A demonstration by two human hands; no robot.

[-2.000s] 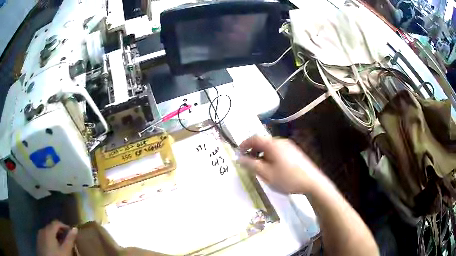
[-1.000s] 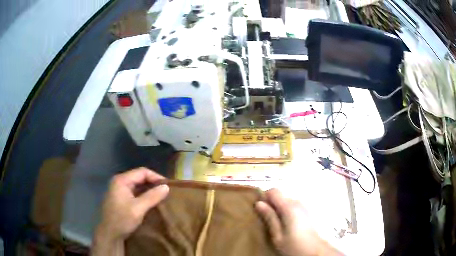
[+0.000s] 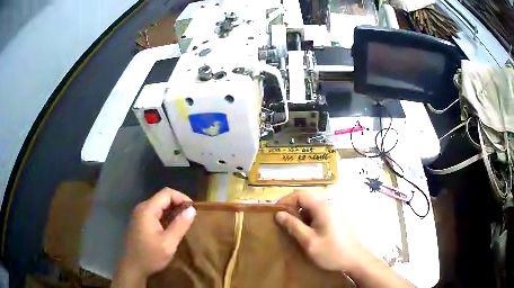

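A brown cloth piece [image 3: 262, 247] hangs at the bottom centre, its folded reddish-brown top edge stretched level between my hands. A pale yellow-tan seam line runs down its middle. My left hand [image 3: 160, 230] pinches the left end of the folded edge. My right hand [image 3: 313, 225] pinches the edge on the right. The edge lies just in front of the yellow template clamp [image 3: 293, 183], which has an open window and handwriting and sits beside the sewing machine head [image 3: 211, 112]. The cloth is outside the clamp. The cloth's lower part is cut off by the picture's edge.
Thread snips [image 3: 394, 192] on a black cord lie on the white base sheet, right of the clamp. A pink tool [image 3: 349, 130] lies behind the clamp. A black control panel [image 3: 408, 64] stands at upper right. Off-white cloth pieces [image 3: 487, 101] with dangling straps hang at far right.
The right hand has let go of the snips, which now lie on the sheet, and both hands have taken the cloth edge. Recently the right hand moved inward along it.
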